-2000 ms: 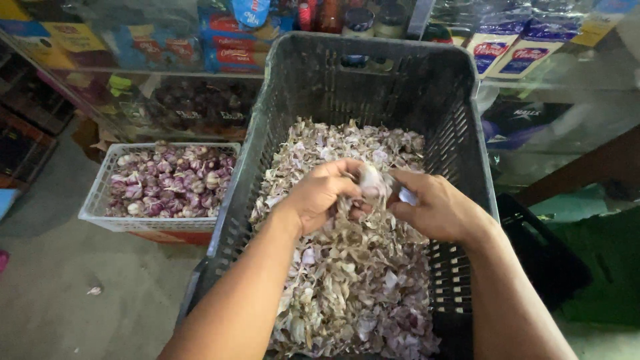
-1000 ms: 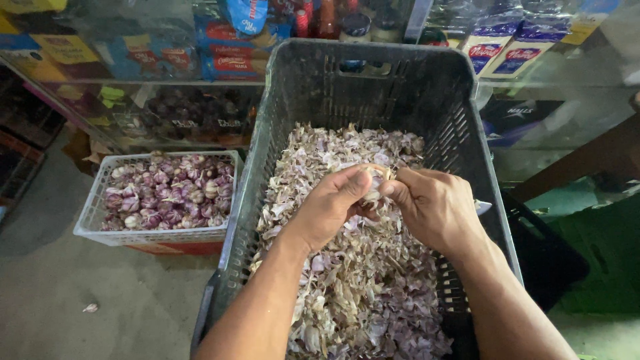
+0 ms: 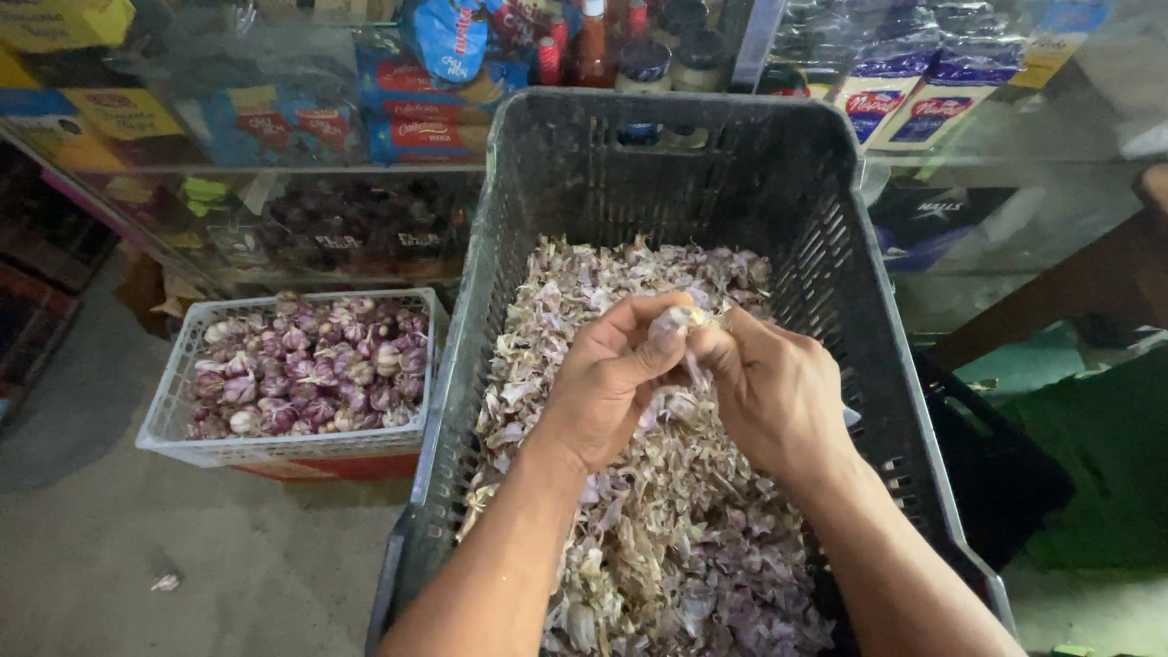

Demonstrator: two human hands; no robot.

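Note:
Above a black plastic crate (image 3: 894, 365) my left hand (image 3: 611, 379) holds a whitish garlic bulb (image 3: 677, 321) between thumb and fingers. My right hand (image 3: 776, 392) pinches the same bulb from the other side, its thumb and forefinger at the skin. Dry garlic skins (image 3: 639, 547), whitish, tan and purple, lie thickly in the crate below both hands. Something pale and pointed (image 3: 851, 417) shows beside the right hand's outer edge; most of it is hidden. Left of the crate, purple and white garlic bulbs (image 3: 301, 365) fill a white plastic basket (image 3: 283, 449).
Behind the crate stands a glass display case (image 3: 301, 170) with packaged goods, jars and bottles. At the right are a dark crate (image 3: 995, 456), a green surface (image 3: 1095, 456) and a slanting brown beam (image 3: 1049, 265). A garlic scrap (image 3: 166, 582) lies on the floor.
Both hands stay together over the crate, while their fingers have shifted around the garlic. Compared with two seconds ago, the bulb is more covered by the fingers.

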